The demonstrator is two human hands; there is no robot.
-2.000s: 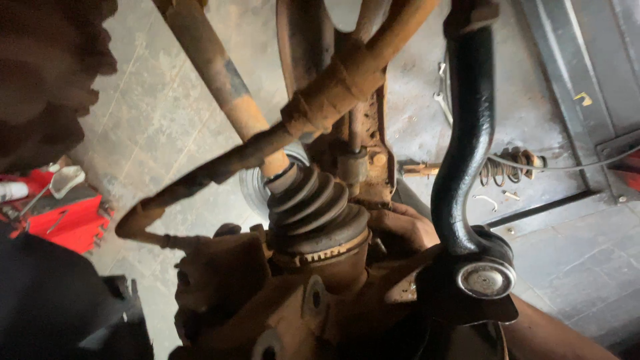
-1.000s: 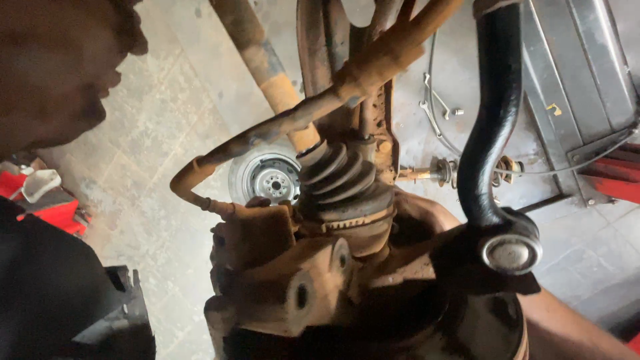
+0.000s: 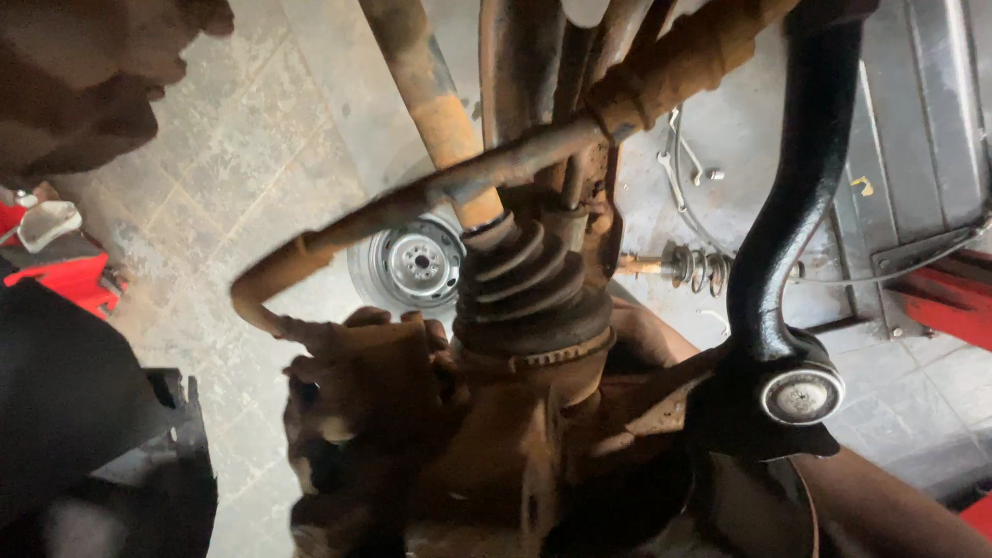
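A forearm from the lower right leads behind the rusty steering knuckle [image 3: 535,449] to my right hand [image 3: 647,333], beside the ribbed rubber CV boot [image 3: 523,287]. Its fingers and anything in them are hidden. Small brown rounded shapes by the rusty bracket [image 3: 372,372] may be fingertips of my left hand [image 3: 370,315]; I cannot tell surely. The rusty drive shaft [image 3: 446,128] enters the boot from above. A dirt-coated hose [image 3: 511,159] crosses in front of the shaft. At right, a glossy black suspension arm [image 3: 783,201] ends in a round metal-capped joint [image 3: 802,394].
On the floor lie a steel wheel [image 3: 421,263], a coil-spring strut [image 3: 697,271], a wrench [image 3: 672,178] and a socket [image 3: 715,175]. Dark metal framework [image 3: 880,209] stands at right. A black panel [image 3: 77,411] and a red object [image 3: 66,279] are at left.
The view has shifted, and the steel wheel shows more fully beside the boot than two seconds ago. The fingers seen by the boot then are now mostly hidden.
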